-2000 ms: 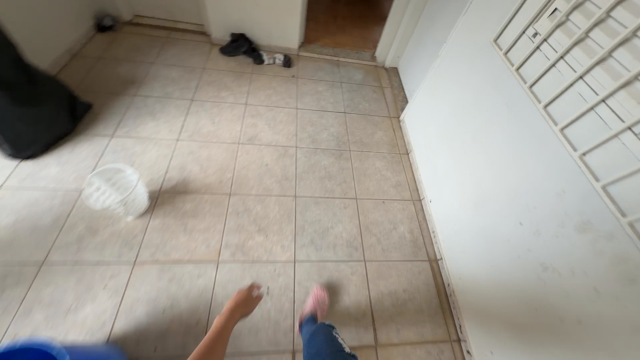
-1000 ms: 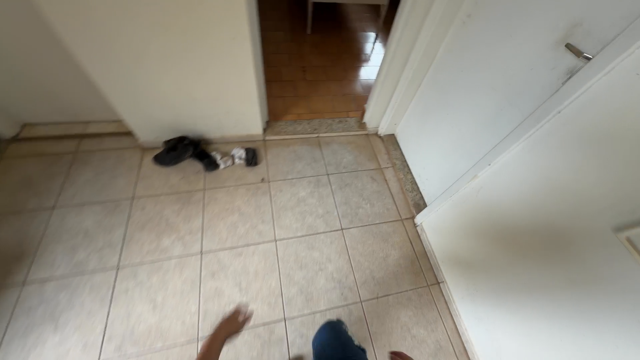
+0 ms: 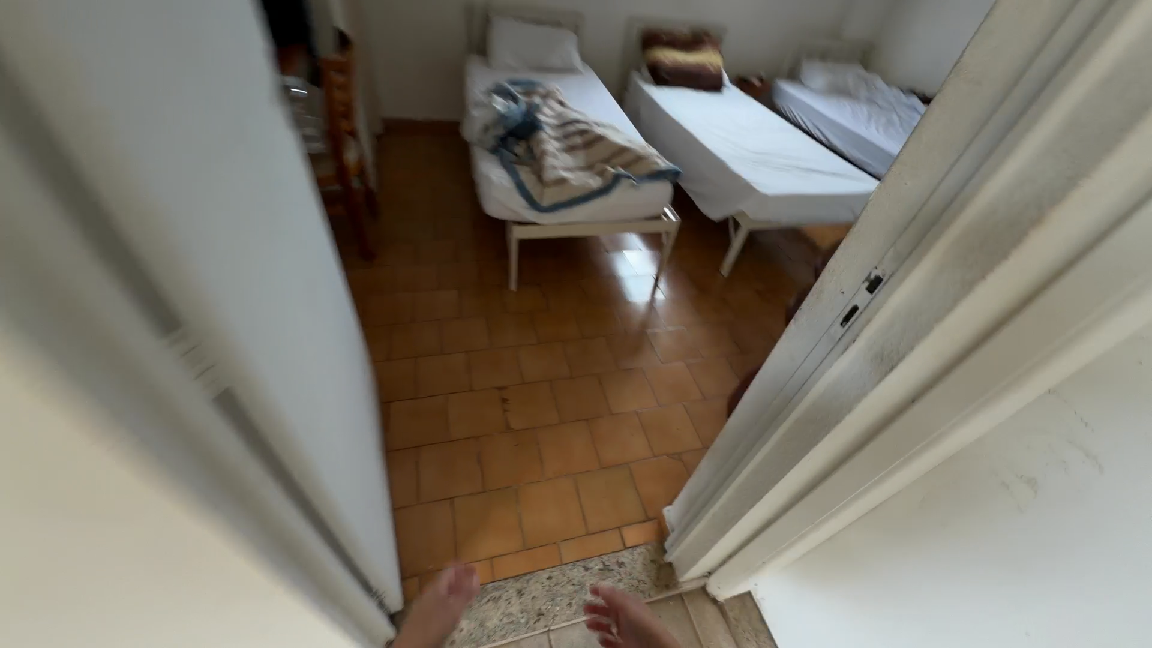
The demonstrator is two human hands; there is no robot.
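My left hand (image 3: 439, 605) is low in the view, over the left end of the stone threshold (image 3: 562, 596). It is blurred; nothing shows in it, and how its fingers are set is not plain. To its right, over the threshold's near edge, my right hand (image 3: 623, 617) has its fingers spread and slightly curled, with nothing in them. Neither hand touches the door frame (image 3: 792, 360) or the white door (image 3: 297, 297) on the left.
Beyond the threshold lies a brown tiled floor (image 3: 540, 432). A bed (image 3: 589, 229) bears a crumpled striped blanket (image 3: 576, 153); a second bed (image 3: 756, 157) and a third bed (image 3: 832, 117) stand to its right. A wooden chair (image 3: 342, 135) stands behind the door's edge.
The view has moved forward from the pale tiled floor to the doorway, and the beds have come into view. The shoes, and the white basket from the earliest frame, are out of view.
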